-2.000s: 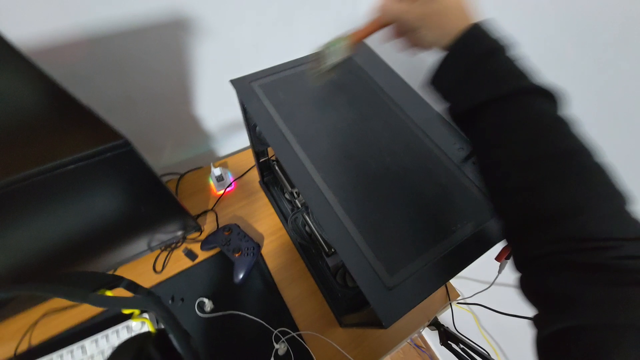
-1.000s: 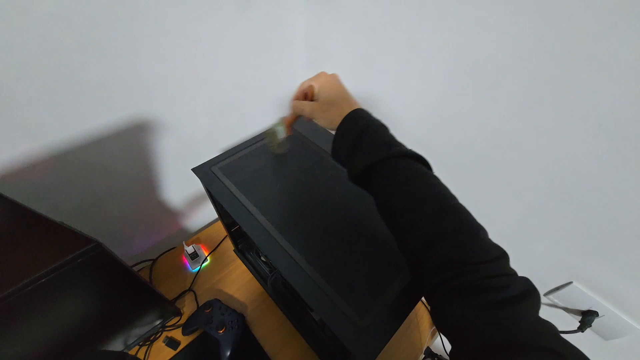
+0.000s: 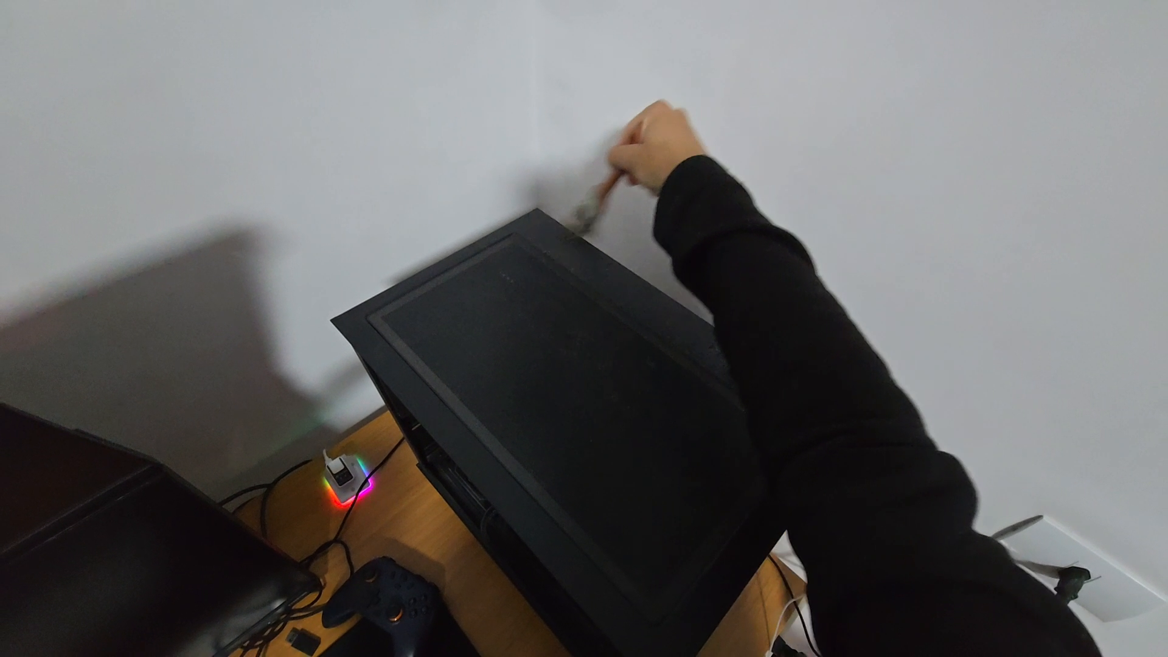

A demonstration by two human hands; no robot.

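My right hand (image 3: pixel 659 146), in a black sleeve, is closed around the reddish handle of a brush (image 3: pixel 589 212). The bristles point down at the far right edge of a black computer case (image 3: pixel 566 401); blur hides whether they touch it. The case stands on a wooden desk, its top panel facing up with a rectangular dark mesh inset. Its left side looks open, with dark parts inside. My left hand is out of view.
Left of the case, a small device with a rainbow-lit base (image 3: pixel 347 479), black cables and a dark game controller (image 3: pixel 383 602) lie on the desk (image 3: pixel 429 538). A black monitor (image 3: pixel 137 566) is at lower left. White walls rise behind; a wall plate with a plug (image 3: pixel 1072 579) is at right.
My right hand has carried the brush from over the case's top panel to its far right edge. The view has shifted, showing more wall.
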